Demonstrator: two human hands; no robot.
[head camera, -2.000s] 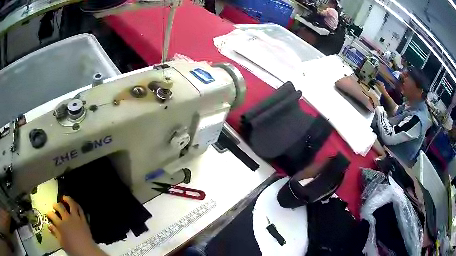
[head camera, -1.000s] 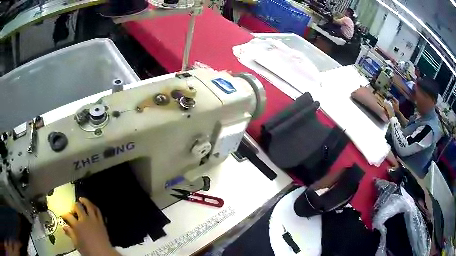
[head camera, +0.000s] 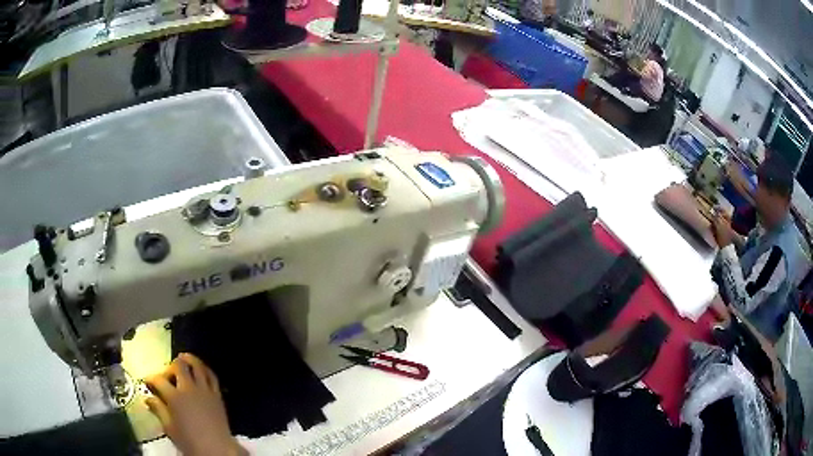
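Note:
My right hand (head camera: 198, 408) is palm down with bent, spread fingers on the machine bed, just right of the presser foot and needle (head camera: 122, 385). No piece shows in it; what lies under the fingertips is hidden. The needle plate area (head camera: 147, 356) is lit yellow. A pile of small black tabs or strips (head camera: 254, 374) lies under the arm of the cream sewing machine (head camera: 343, 236), beside my right hand. A dark piece, panel or sleeve, I cannot tell which, (head camera: 67, 436) crosses the lower left edge. My left hand is not in view.
Red-handled snips (head camera: 397, 363) and a printed ruler scale (head camera: 374, 419) lie right of the pile. A brown-black band loop (head camera: 606, 361) stands on a white round surface (head camera: 544, 405). Folded dark material (head camera: 562, 258) lies on red cloth. A translucent bin (head camera: 134, 160) stands behind; a person (head camera: 762, 245) sits right.
The view has swung left, so the scene sits farther right and lower. Part of my left hand showed at the left edge before and is gone; a dark piece now shows at lower left.

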